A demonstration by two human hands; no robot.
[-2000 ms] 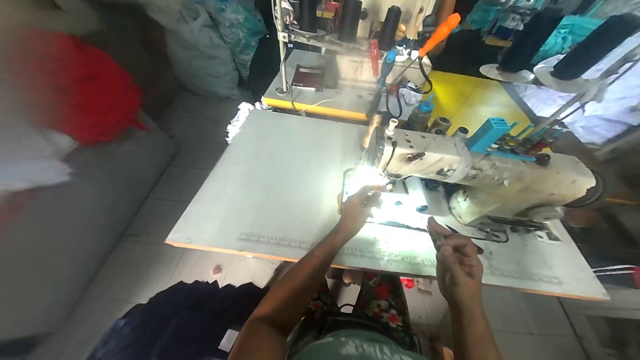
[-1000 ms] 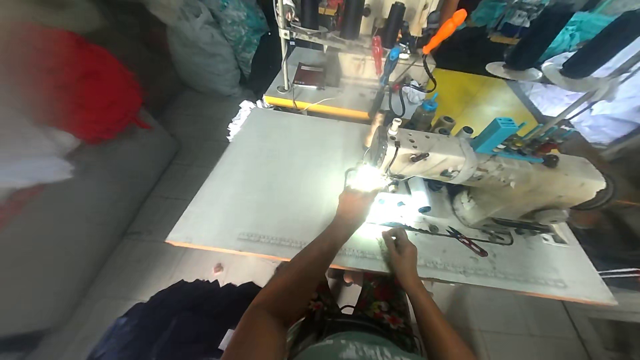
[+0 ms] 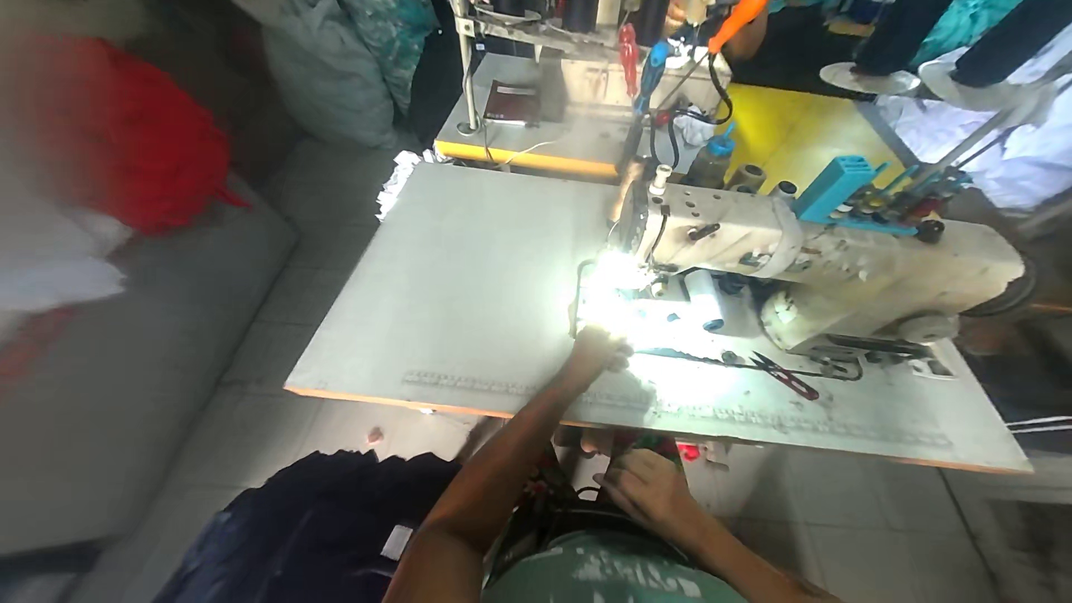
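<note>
A cream industrial sewing machine (image 3: 729,230) stands on a pale table (image 3: 477,276), its needle area lost in bright lamp glare. My left hand (image 3: 596,356) rests at the near edge of that glare; whether its fingers hold something cannot be told. Below the table's front edge, over my lap, is my right hand (image 3: 649,486), its fingers curled; its grip is hidden. Red-handled thread snips (image 3: 787,377) lie on the table right of the needle area. A white spool (image 3: 705,300) lies under the machine arm.
Dark fabric (image 3: 310,528) is heaped at the lower left. Red cloth (image 3: 151,142) lies farther left. A second sewing table (image 3: 578,138), edged in yellow, stands behind. Thread cones (image 3: 888,42) stand at the upper right. A printed ruler scale runs along the table's front.
My right hand has moved from the table near the needle area down to my lap. Two seconds ago it was farther right, by the snips, which now lie on the table.
</note>
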